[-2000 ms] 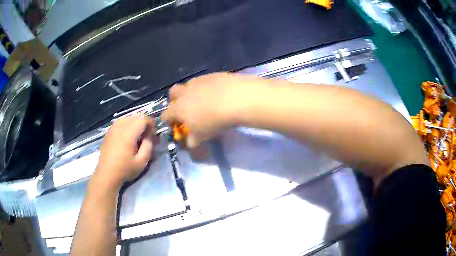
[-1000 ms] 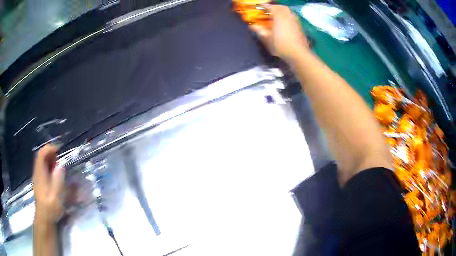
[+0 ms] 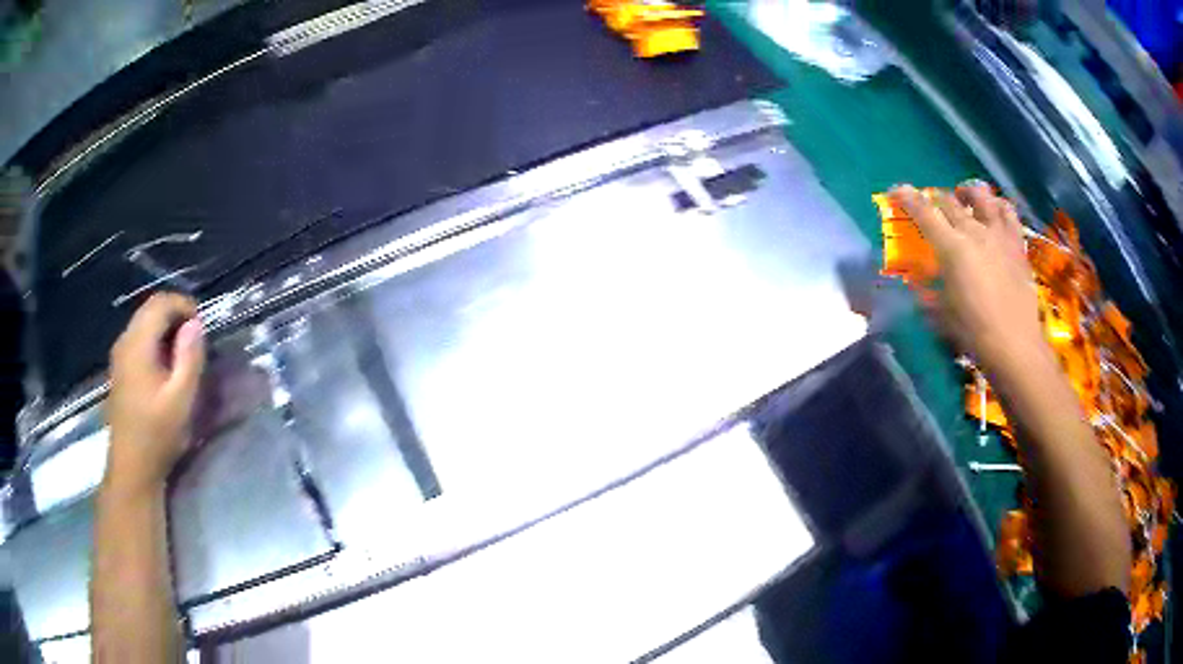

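Observation:
My right hand (image 3: 979, 266) is at the near-left edge of a pile of orange units (image 3: 1103, 376) on the green surface, with its fingers closed over one orange unit (image 3: 907, 241). My left hand (image 3: 153, 376) is over the left end of the guide rail (image 3: 428, 256), loosely curled, thumb and forefinger a little apart, with nothing visible in it. The metal fixture (image 3: 266, 348) is just right of my left hand. Set-aside orange units (image 3: 662, 33) sit at the far right edge of the black mat (image 3: 389, 123).
The shiny metal work plate (image 3: 584, 311) lies between my hands. A small bracket (image 3: 707, 179) is at the rail's right end. Thin white wires (image 3: 162, 260) lie on the mat at left. A clear plastic bag (image 3: 824, 39) is on the green surface (image 3: 830, 143) at the back.
My right hand has moved from the set-aside units at the mat's far edge to the pile at right and closed over a unit. My left hand stays by the fixture.

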